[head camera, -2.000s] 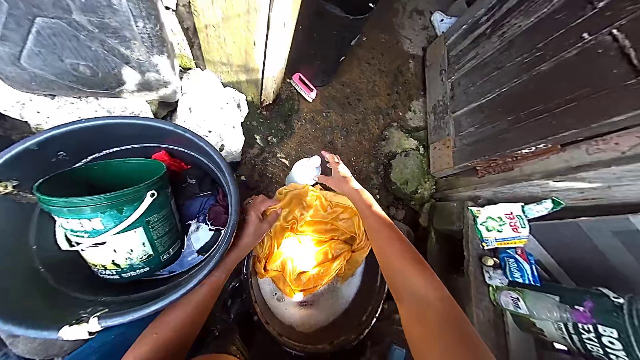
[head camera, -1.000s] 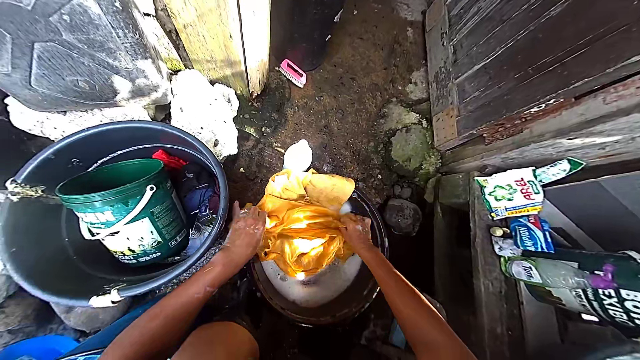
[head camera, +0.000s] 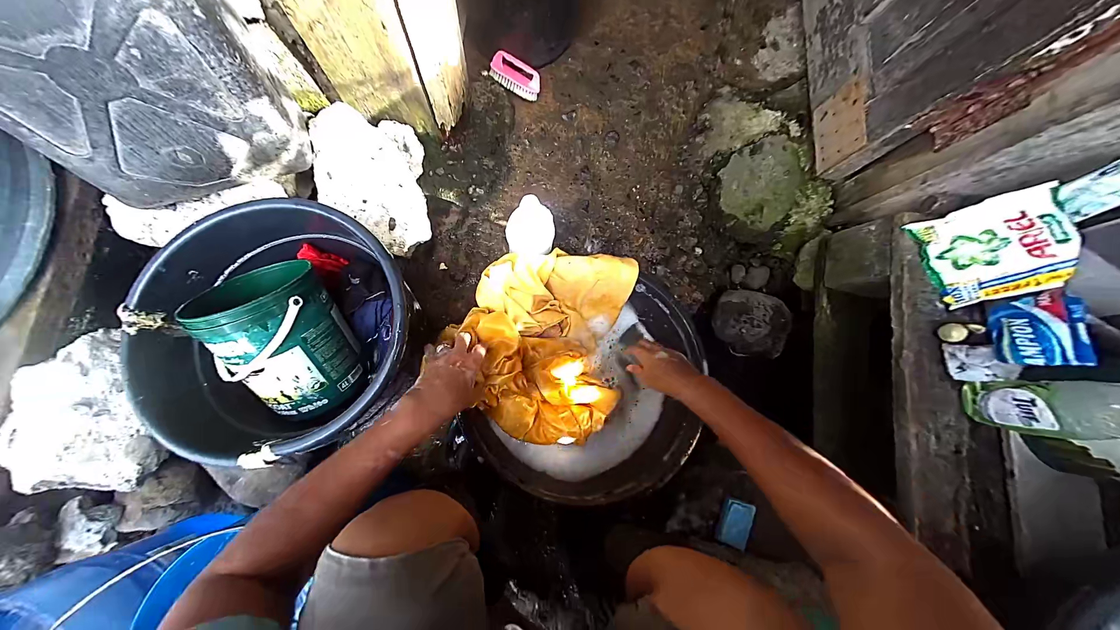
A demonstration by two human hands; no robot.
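A wet yellow cloth (head camera: 560, 350) lies bunched in a dark round basin (head camera: 678, 324) of sudsy water, part of it draped over the far and left rim. My left hand (head camera: 453, 372) rests on the cloth's left edge, fingers bent; whether they grip it is unclear. On the right, my right hand (head camera: 654, 363) reaches over the suds inside the basin, apart from the cloth, near a small dark patch by its fingertips. What its fingers hold, if anything, cannot be made out. A white plastic bottle (head camera: 530, 227) stands just beyond the cloth.
At left, a black tub (head camera: 389, 254) holds a green bucket (head camera: 254, 302) and dark and red clothes. A pink brush (head camera: 514, 76) lies on the ground ahead. Detergent packets (head camera: 993, 245) and a green-tinted bottle (head camera: 1041, 409) rest on the right ledge. A blue block (head camera: 736, 523) lies near my knee.
My right hand has come off the yellow cloth and is over the suds. The cloth is spread farther left, baring more suds on the right.
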